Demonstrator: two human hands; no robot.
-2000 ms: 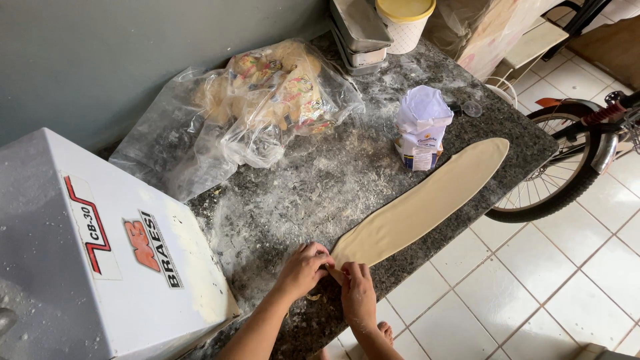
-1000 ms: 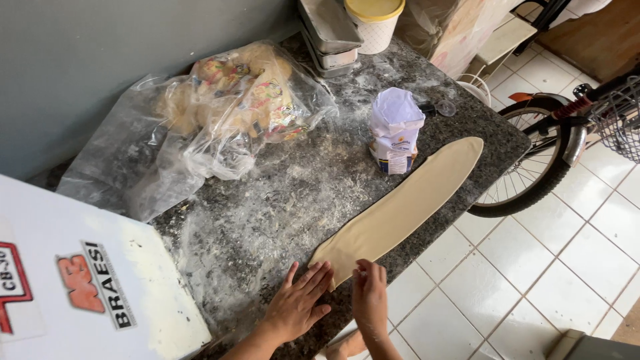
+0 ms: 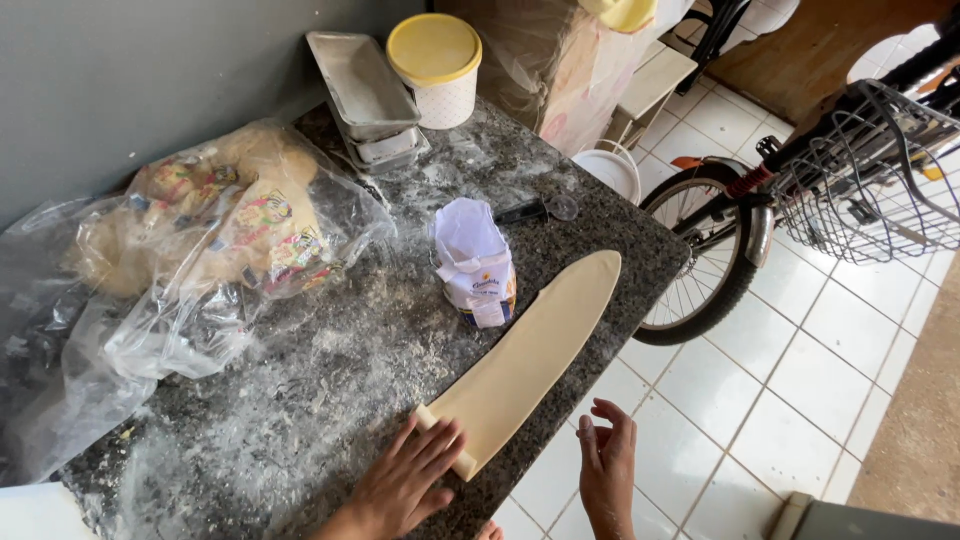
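Observation:
A long flat sheet of dough lies along the front edge of the floured granite counter, its near end rolled over into a narrow roll. My left hand rests with spread fingers on that roll. Off the counter's edge, above the floor tiles, my right hand is raised with curled fingers apart, touching nothing. Beside the sheet stands an opened paper flour bag, and behind the bag lies a black-handled utensil with a clear round end.
Plastic bags of dough pieces lie against the wall. Stacked metal pans and a yellow-lidded tub stand at the back. A bicycle is beyond the counter's right end. A white machine's corner shows lower left.
The dough's near end, flat under both hands one second ago, now has a visible roll. My right hand has come off it and moved right. The view has shifted right.

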